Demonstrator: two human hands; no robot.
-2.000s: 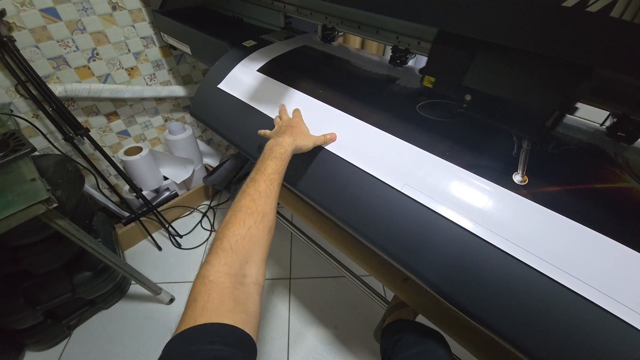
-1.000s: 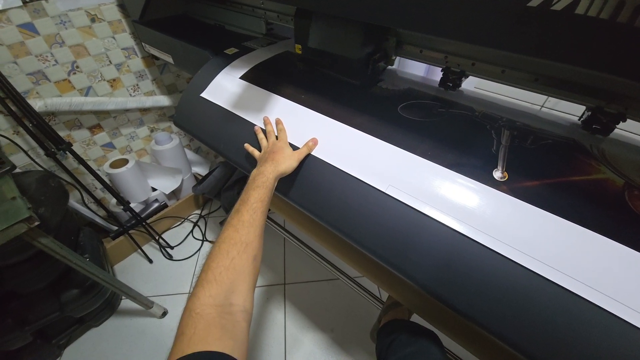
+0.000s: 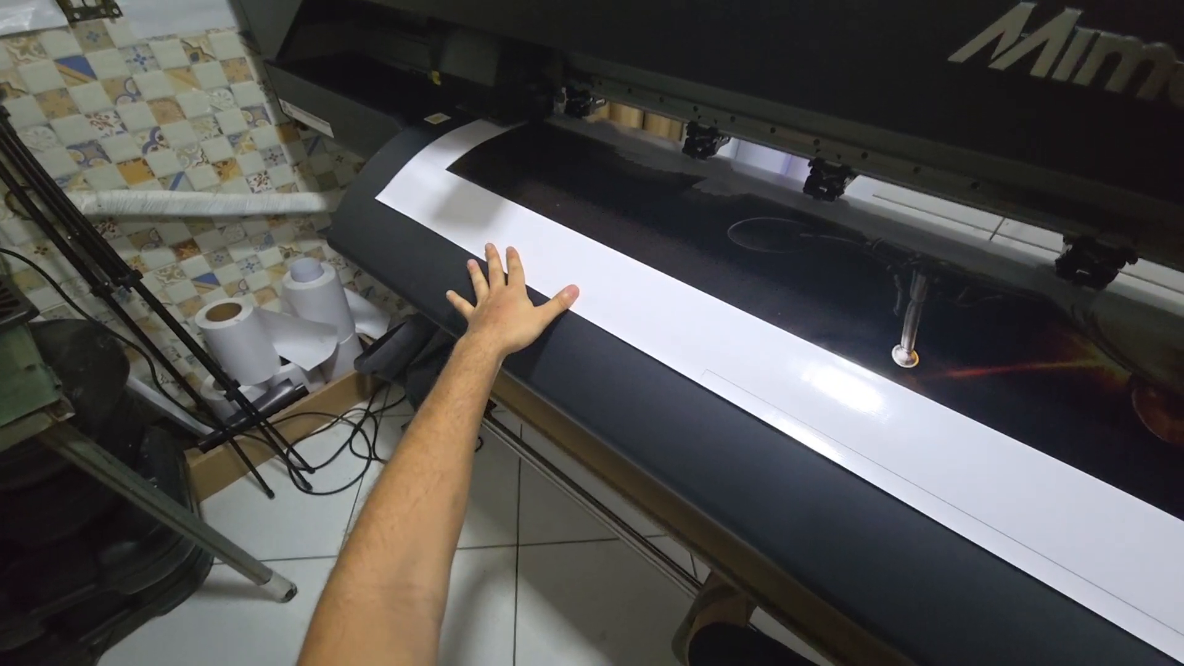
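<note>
My left hand (image 3: 511, 301) lies palm down with its fingers spread and holds nothing. Its fingertips and thumb rest at the front edge of a glossy white sheet (image 3: 638, 305); the palm is over the curved dark front cover (image 3: 684, 416) of a large-format Mimaki printer. Behind the white margin, the sheet carries a mostly black print (image 3: 629, 194) with a pale oval line, a metallic shaft-like shape and orange-red streaks. Several black pinch rollers (image 3: 826, 178) line up beyond it. The print carriage (image 3: 490, 79) is in shadow at the far left. My right hand is not in view.
Rolls of white material (image 3: 236, 342) stand in a low wooden tray (image 3: 319, 416) against the tiled wall. Black stand legs (image 3: 120, 296) and loose cables (image 3: 361, 444) are left of the printer. A green-grey metal leg (image 3: 176, 518) slants across the lower left.
The print carriage has travelled left along the printer, from the right side to the far left. My left hand stays spread at the sheet's front edge.
</note>
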